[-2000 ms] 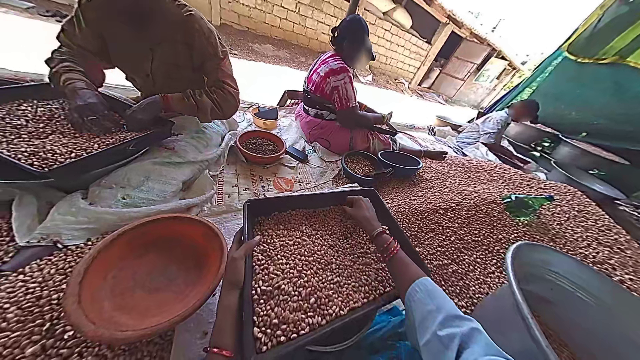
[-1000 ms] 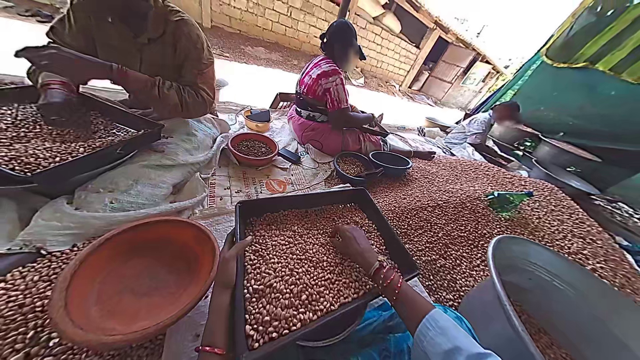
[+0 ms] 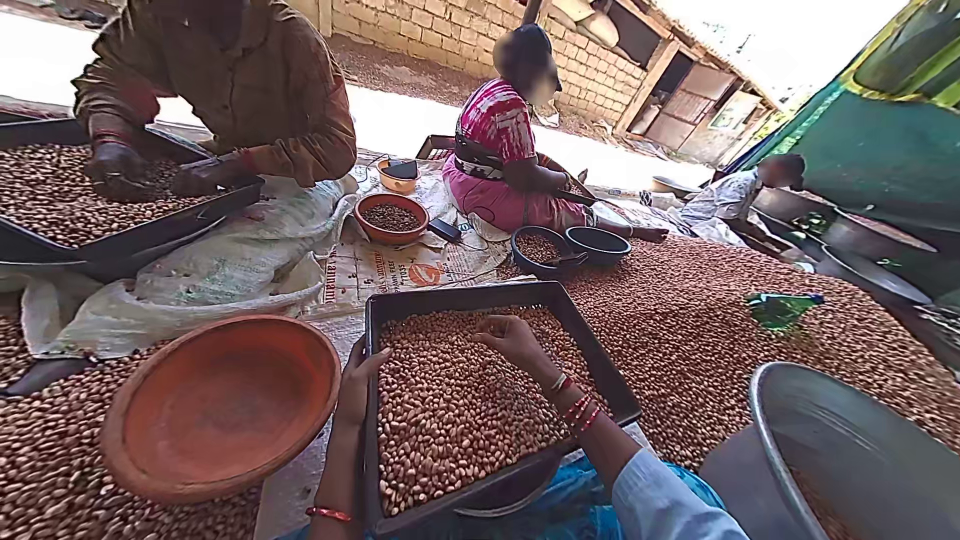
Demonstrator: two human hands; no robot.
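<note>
A black rectangular tray (image 3: 504, 480) full of brown nuts or seeds (image 3: 457, 405) lies before me, tilted a little. My left hand (image 3: 358, 386) grips its left edge, the thumb over the rim. Over the far part of the tray is my right hand (image 3: 514, 341), its fingertips bent together just above the nuts; whether a nut is between them is too small to tell. To the left of the tray stands an empty, wide clay bowl (image 3: 221, 405). A big metal tub (image 3: 840, 450) with some nuts at its bottom is at the right.
A co-worker at the left has both hands in another black tray (image 3: 142, 240). Beyond my tray sit a second person, a red bowl (image 3: 391, 219) and two dark blue bowls (image 3: 598, 246). A large nut heap (image 3: 720, 337) with a green plastic bottle (image 3: 780, 309) spreads rightward; another person sits behind it.
My right hand has moved from the tray's far right rim to above the nuts, and its fingers have lifted since a second ago. The left co-worker's hands have come back down into their tray.
</note>
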